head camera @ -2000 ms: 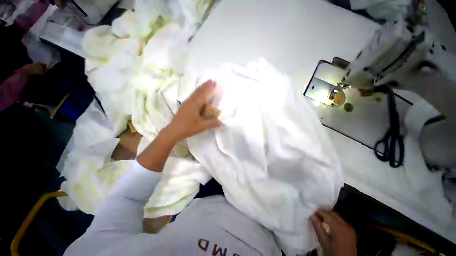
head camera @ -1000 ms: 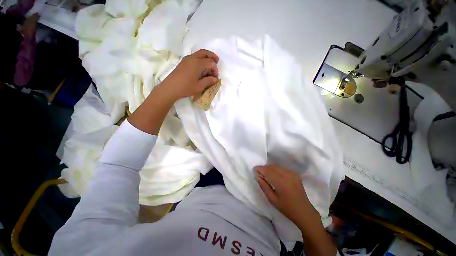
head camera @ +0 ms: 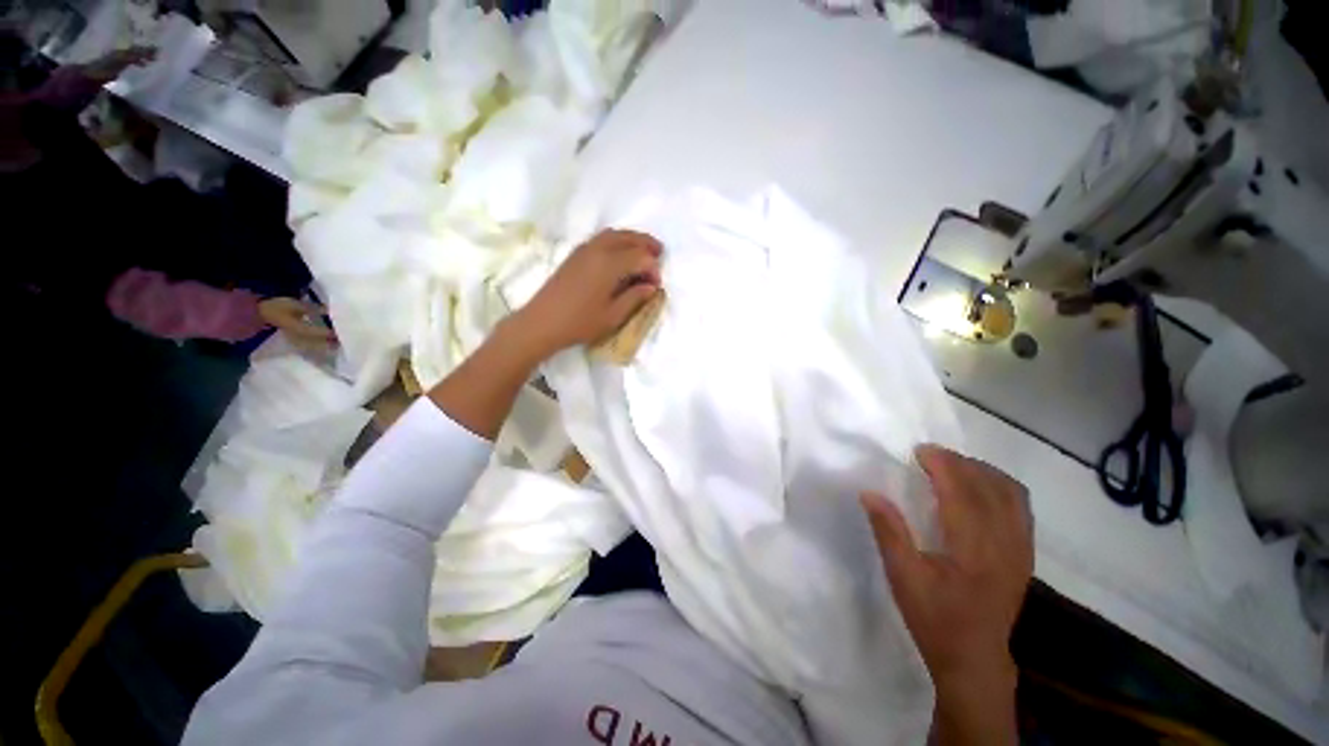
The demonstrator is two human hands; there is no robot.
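A large white garment panel (head camera: 758,423) lies spread from the table down over my lap. My left hand (head camera: 605,292) holds its upper left edge, with a small tan patch or label (head camera: 630,332) showing just under the fingers. My right hand (head camera: 965,547) is at the panel's lower right, thumb and fingers apart, over the cloth's edge; it grips nothing that I can see.
The sewing machine head (head camera: 1130,190) and lit needle plate (head camera: 962,299) are at the right. Black shears (head camera: 1149,423) lie on the bed, beside a narrow white piece (head camera: 1217,437). Cream-white cloth (head camera: 496,190) is heaped at left. Another person's pink sleeve (head camera: 190,306) shows at far left.
My right hand has moved right from the middle of the panel and spread its fingers. My left hand stays at the tan patch. The other person's pink sleeve now reaches toward the heaped cloth.
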